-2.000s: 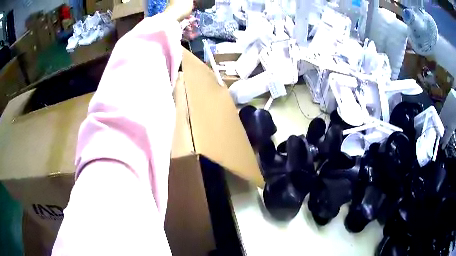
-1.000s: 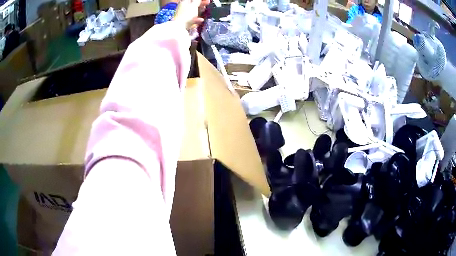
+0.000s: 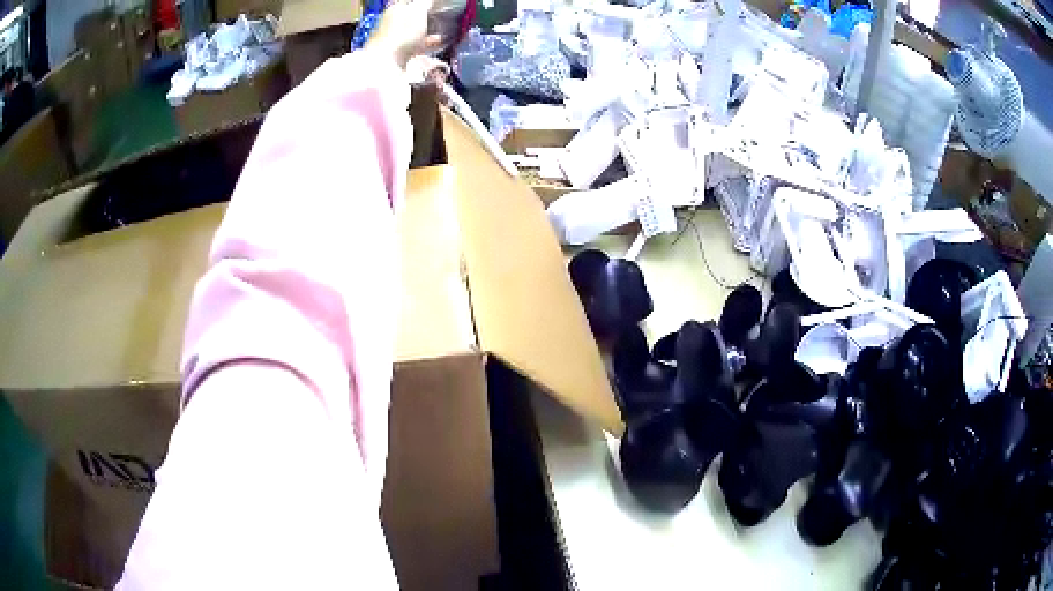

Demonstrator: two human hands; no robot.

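My left arm in a pale pink sleeve reaches up over a large open brown carton (image 3: 433, 427). My left hand (image 3: 402, 32) is small and blurred at the top edge, beyond the carton; whether it holds anything cannot be told. My right hand is not in view. The carton's flap stands out to the right, and its opening looks dark inside. Glossy black camera head shells (image 3: 666, 456) lie heaped on the pale tabletop (image 3: 739, 554) right of the carton.
White bracket housings (image 3: 814, 248) are piled behind the black shells. A small parts carton (image 3: 540, 144) stands behind the flap. A white fan (image 3: 985, 102) is at the upper right. More white pieces (image 3: 225, 58) lie in a carton at the far left.
The view has shifted a little, and the person at the upper right is now mostly cut off. My left hand is still at the top edge, slightly further left than one second ago.
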